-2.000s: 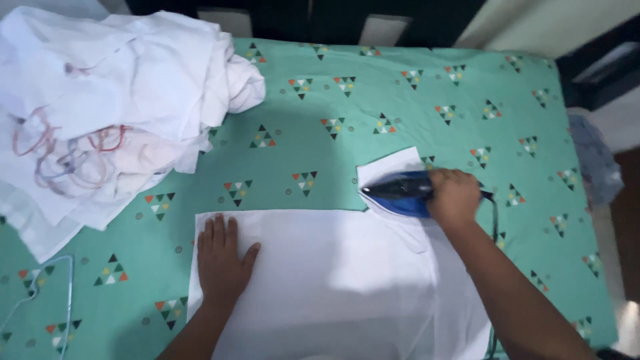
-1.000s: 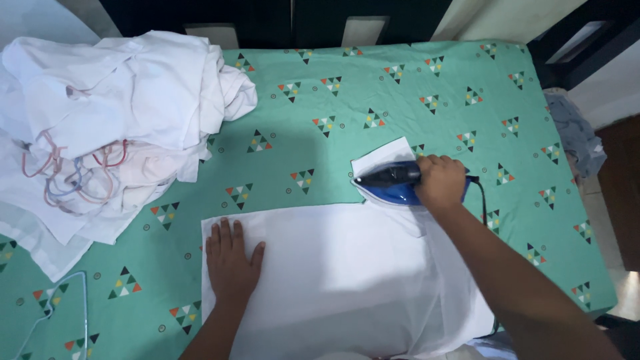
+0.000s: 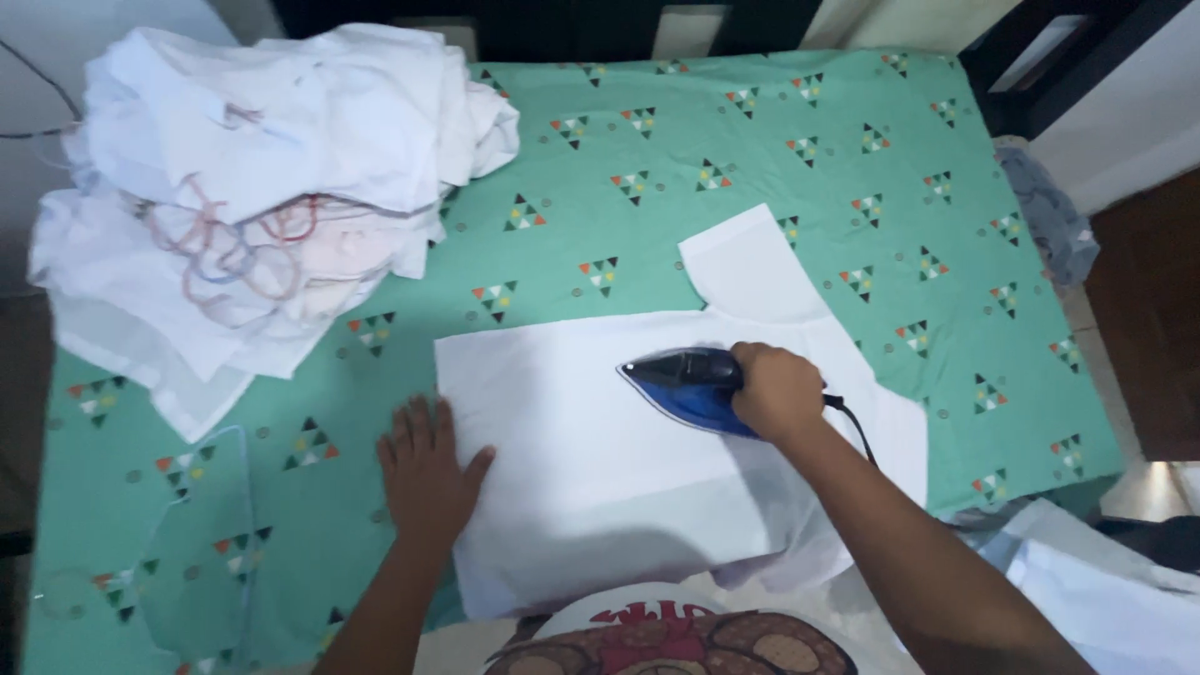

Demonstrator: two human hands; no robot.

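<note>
A white short-sleeved garment (image 3: 572, 403) lies flat on a green patterned cloth (image 3: 600, 225), one sleeve pointing away from me. My right hand (image 3: 776, 389) grips the handle of a blue and black electric iron (image 3: 689, 389), which rests on the garment's middle with its tip pointing left. The iron's cord runs off behind my right wrist. At the garment's left edge, my left hand (image 3: 431, 469) is spread with fingers apart, partly on the green cloth, holding nothing.
A heap of white clothes (image 3: 281, 122) with pink, red and blue looped hangers or cords fills the back left. A light blue hanger (image 3: 248, 525) lies at the front left. More white cloth (image 3: 1097, 591) is at the lower right, and a dark wooden frame (image 3: 581, 28) stands behind.
The iron, in my right hand, has moved from the sleeve area onto the garment's body. My left hand has shifted partly off the garment's left edge. The view has shifted.
</note>
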